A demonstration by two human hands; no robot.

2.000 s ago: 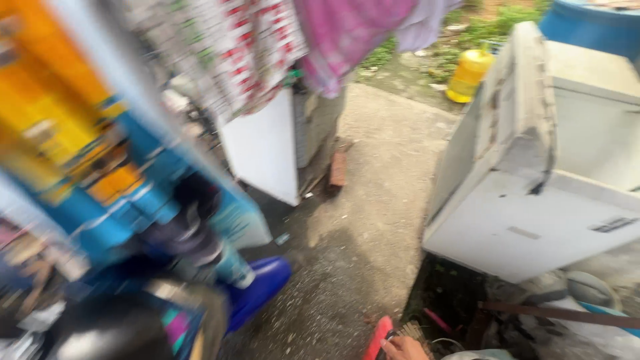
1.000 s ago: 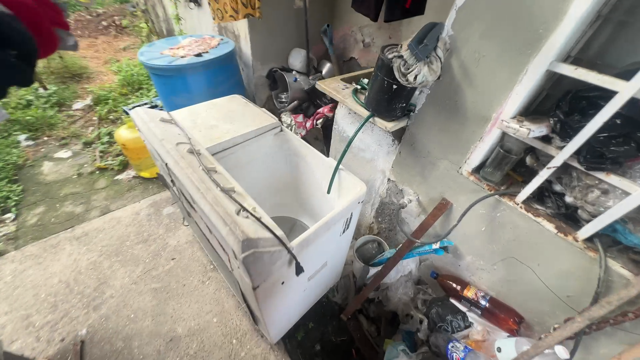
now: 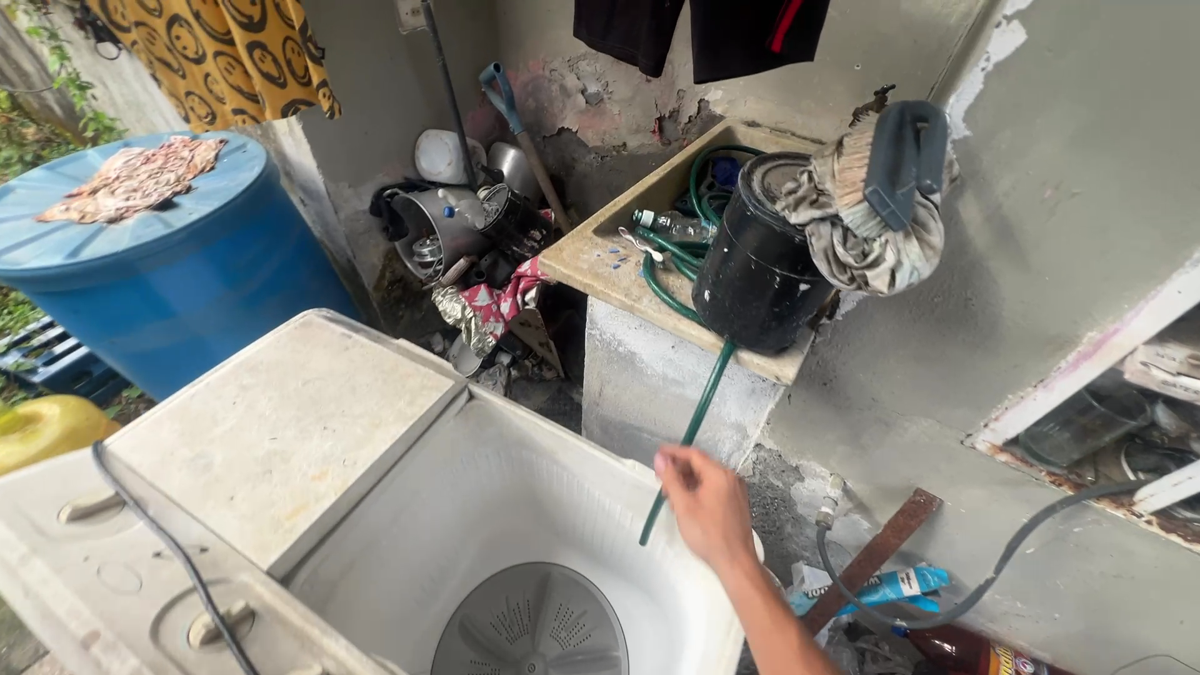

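Observation:
My right hand [image 3: 703,502] is at the green hose [image 3: 708,398], fingertips curled against it near its lower end, above the right rim of the washing machine's open tub [image 3: 525,469]. Whether the fingers grip the hose is not certain. The hose comes down from a concrete sink [image 3: 619,267], passing beside a black bucket [image 3: 759,272]. A grey cloth [image 3: 891,258] and a scrub brush [image 3: 905,164] lie on the bucket. The tub shows a grey pulsator [image 3: 532,623] at its bottom. My left hand is out of view.
A blue barrel [image 3: 187,281] with a crumpled cloth stands at left, near a yellow container [image 3: 47,431]. Pots and a shovel [image 3: 525,141] fill the back corner. A power cord [image 3: 178,553] crosses the machine's control panel. At lower right are a rusty metal bar [image 3: 872,562], a grey hose and a bottle.
The view has swung from the concrete path to the washing machine and sink and come closer. My right hand, not in view one second ago, is now at the green hose.

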